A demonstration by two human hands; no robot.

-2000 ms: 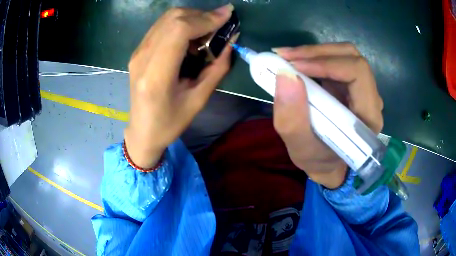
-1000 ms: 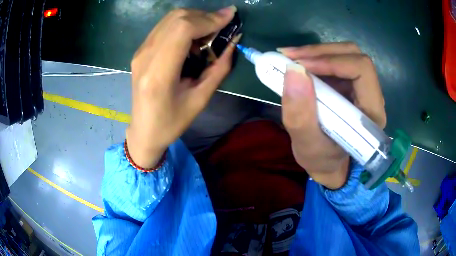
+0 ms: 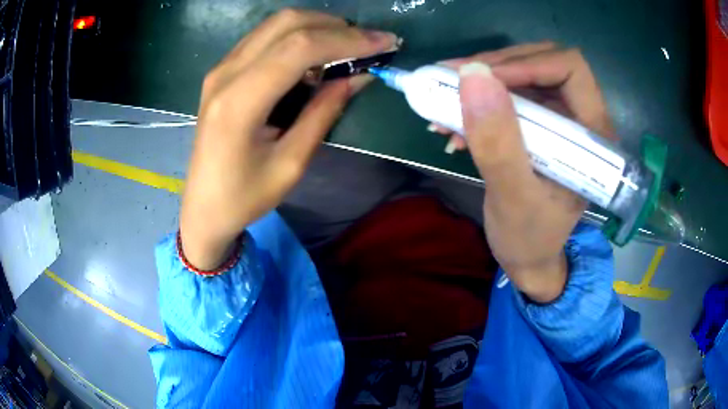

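My left hand (image 3: 263,120) is bare and holds a small black housing (image 3: 359,65) between thumb and fingers, seen nearly edge-on as a thin bar. My right hand (image 3: 531,152) is bare and grips a white dispensing syringe (image 3: 543,140) with a printed label, held like a pen. Its blue dispensing needle (image 3: 381,73) points left at the housing's lower edge; I cannot tell whether it touches. The green adapter (image 3: 642,190) is at the syringe's rear, with a clear hose (image 3: 670,220) behind it. My fingers hide part of the housing.
Stacked black blister trays (image 3: 36,96) stand at the left. The green bench (image 3: 471,24) lies under my hands, with whitish residue (image 3: 409,5) at the back. A red tray (image 3: 718,80) is at the right edge. A small red light (image 3: 84,22) shows at upper left.
My left hand has turned the housing from a steep tilt to nearly level. The syringe's rear has swung up and right, so the syringe lies flatter. Both hands still hold their things.
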